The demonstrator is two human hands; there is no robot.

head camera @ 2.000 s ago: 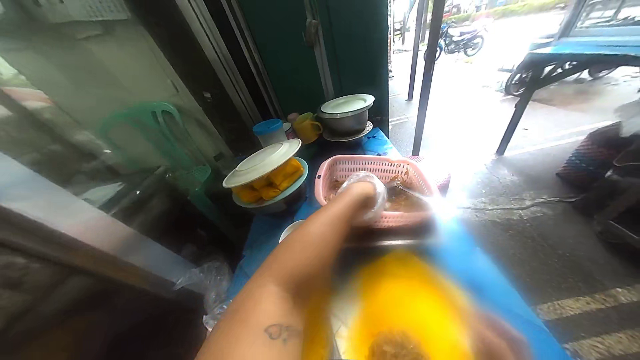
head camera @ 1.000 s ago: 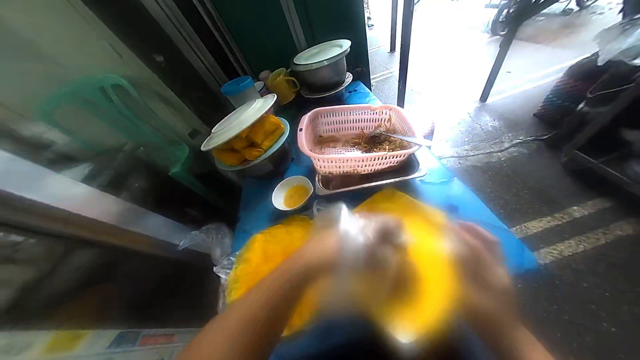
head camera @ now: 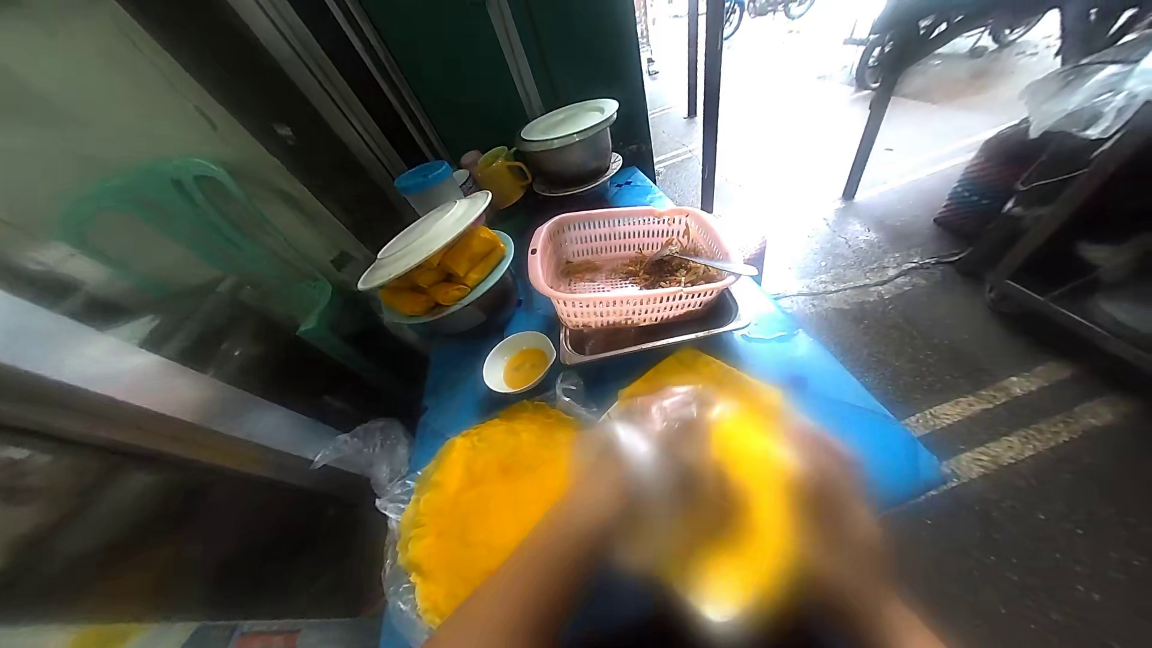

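My left hand [head camera: 643,459], in a clear plastic glove, is blurred over a yellow wrapper sheet [head camera: 751,486] with brown filling on it. At the sheet's right edge is my right hand [head camera: 832,495], also blurred; its fingers cannot be made out. To the left lies a stack of round yellow wrappers [head camera: 495,495] on clear plastic. A small white bowl [head camera: 497,364] of yellow liquid stands above the stack. Beyond the hands, a pink plastic basket [head camera: 621,310] holds shredded brown filling [head camera: 670,267] and a metal spoon [head camera: 715,264], over a metal tray [head camera: 630,340].
Folded yellow rolls [head camera: 472,255] fill a bowl under a tilted white plate [head camera: 432,236] at the left. Behind are a yellow mug [head camera: 502,180], a blue-lidded container [head camera: 425,180] and a lidded metal pot [head camera: 567,148]. A green plastic chair [head camera: 180,216] stands left of the blue table [head camera: 810,387].
My left hand has moved from over the pink basket to the yellow sheet nearer me. Brown filling shows on the sheet in all the frames.
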